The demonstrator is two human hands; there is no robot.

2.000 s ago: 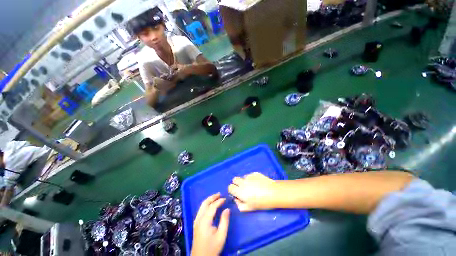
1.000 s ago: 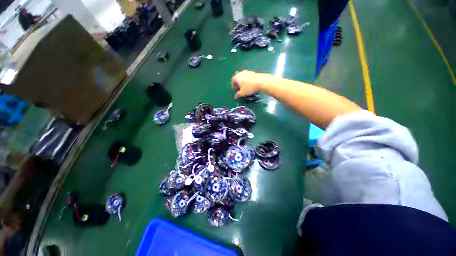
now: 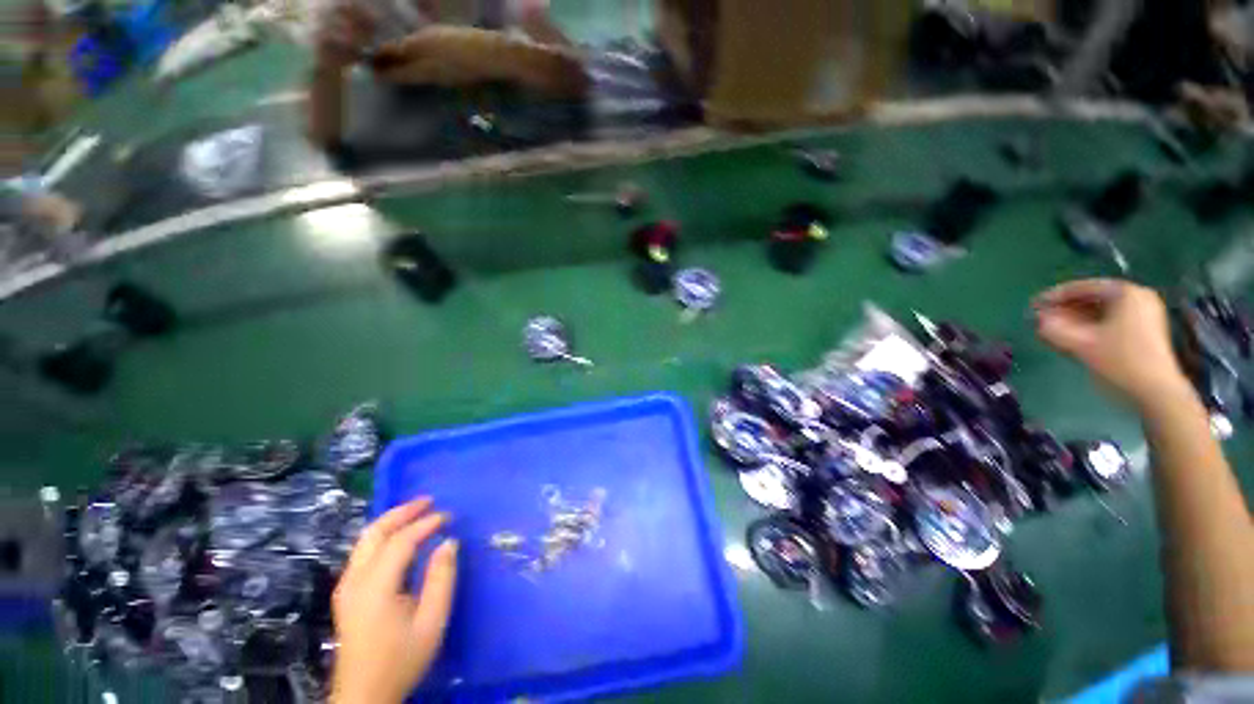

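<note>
The blue tray point(image 3: 619, 657) lies in front of me with a cluster of small shiny rings point(image 3: 564, 527) in it. My left hand point(image 3: 392, 598) is over the tray's left edge, fingers apart, and shows nothing held. My right hand point(image 3: 1114, 337) is raised beyond the right pile, its fingers bent together and blurred; I cannot tell if it holds anything. A pile of round wired units point(image 3: 853, 509) lies right of the tray. Another pile of units point(image 3: 206, 550) lies left of it.
Black cylinders point(image 3: 417, 266) and single wired units point(image 3: 547, 338) stand spaced along the green bench. A clear plastic bag point(image 3: 887, 355) lies on the right pile. Across the rail are a person's arm point(image 3: 475, 62) and a cardboard box point(image 3: 791, 62). A light-blue shape point(image 3: 1121, 681) is at lower right.
The view has swung back left from the right side of the bench. The whole tray and my left hand show again. My right hand has left the tray since the earliest frame.
</note>
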